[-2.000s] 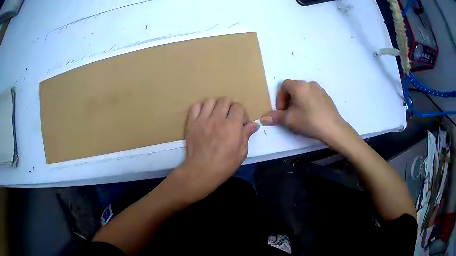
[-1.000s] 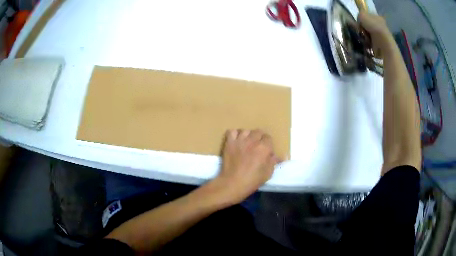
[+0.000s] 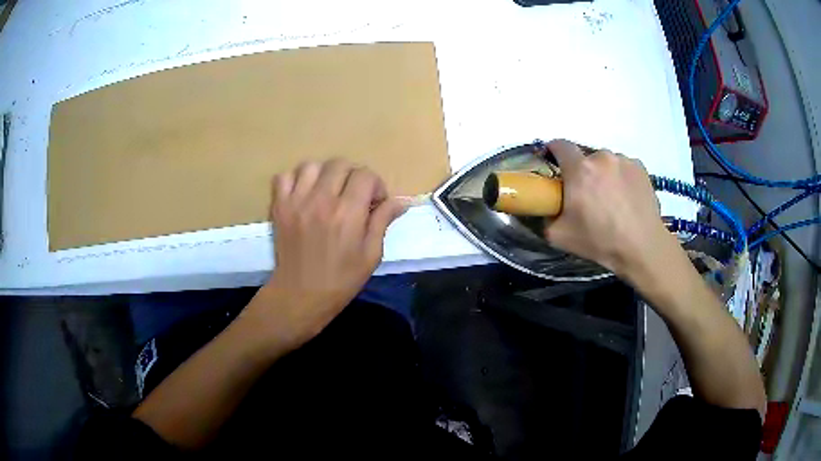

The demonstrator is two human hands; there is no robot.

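Observation:
The tan pressing template [image 3: 225, 135] lies flat on the white table, with a narrow white fabric strip along its borders. My left hand [image 3: 329, 212] presses on its lower right part, thumb and finger at a small folded edge [image 3: 415, 200] near the lower right corner. Whether the fingers pinch the fabric is hard to tell. My right hand [image 3: 603, 203] grips the yellow wooden handle of the steam iron [image 3: 504, 225]. The iron's pointed tip is at that corner, just right of my left thumb.
The white table [image 3: 558, 90] has a rounded front edge and thin dark lines. Blue hoses [image 3: 711, 203] run behind the iron at the right. A red and black box [image 3: 734, 99] stands beyond the table's right side. A dark object is cut off at the top edge.
My right hand has brought the iron from its dark rest at the upper right to the template's lower right corner. My left hand stays on the template. The camera view has shifted.

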